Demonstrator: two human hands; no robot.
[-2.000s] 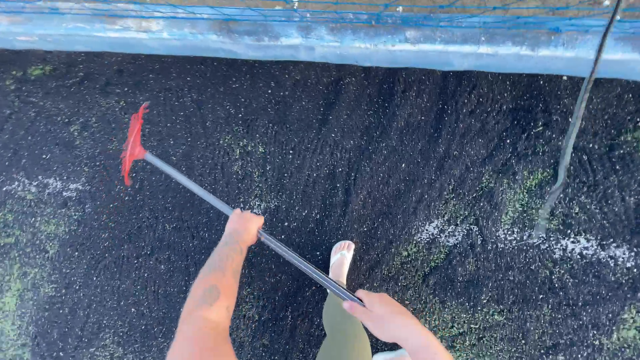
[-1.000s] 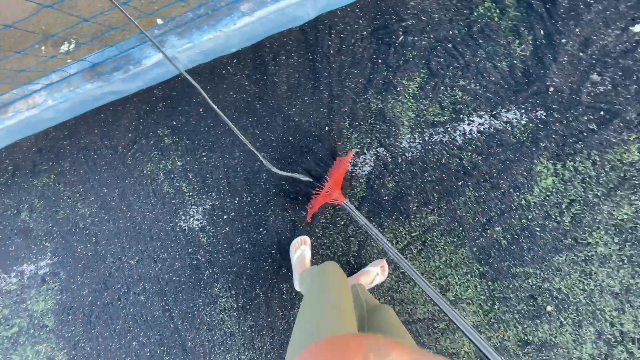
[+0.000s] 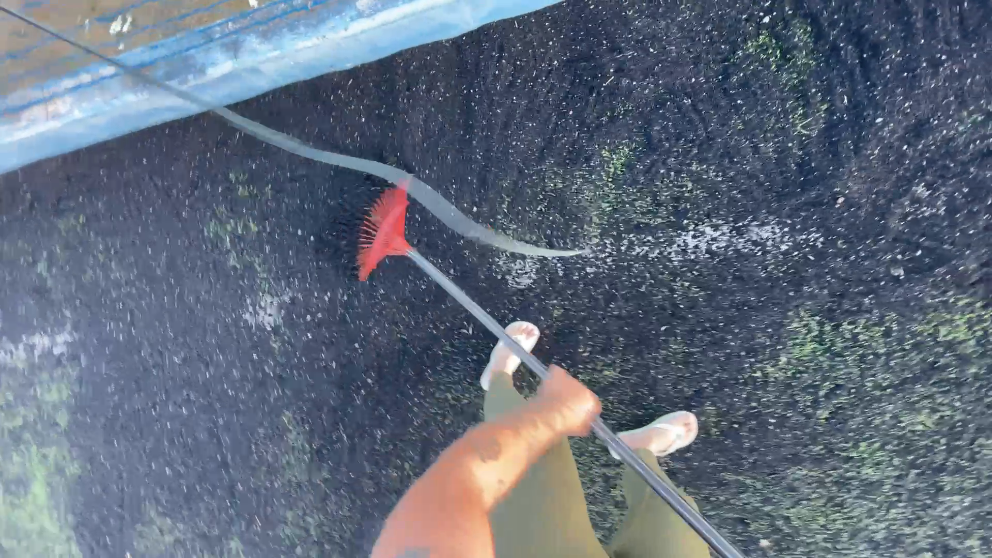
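Observation:
My left hand [image 3: 570, 401] is closed around the grey metal handle of a rake [image 3: 484, 316], in front of my legs. The handle slopes from the lower right up to a red fan-shaped rake head [image 3: 385, 230], whose tines point left over dark granules on the turf. Beside the head, a grey strip-like line or hose [image 3: 341, 160] curves across the ground. My right hand is not in view; the handle runs out at the bottom edge.
A blue-painted kerb [image 3: 310, 58] with blue netting lines crosses the upper left. Dark granules with green and white patches [image 3: 721, 236] cover the artificial turf [image 3: 868, 372]. My feet in white flip-flops [image 3: 666, 434] stand below the rake head.
Two seconds ago both hands were visible on the handle; now only my left is. Since one second ago the rake head has moved left, away from the white line patch. The grey line's curve has changed.

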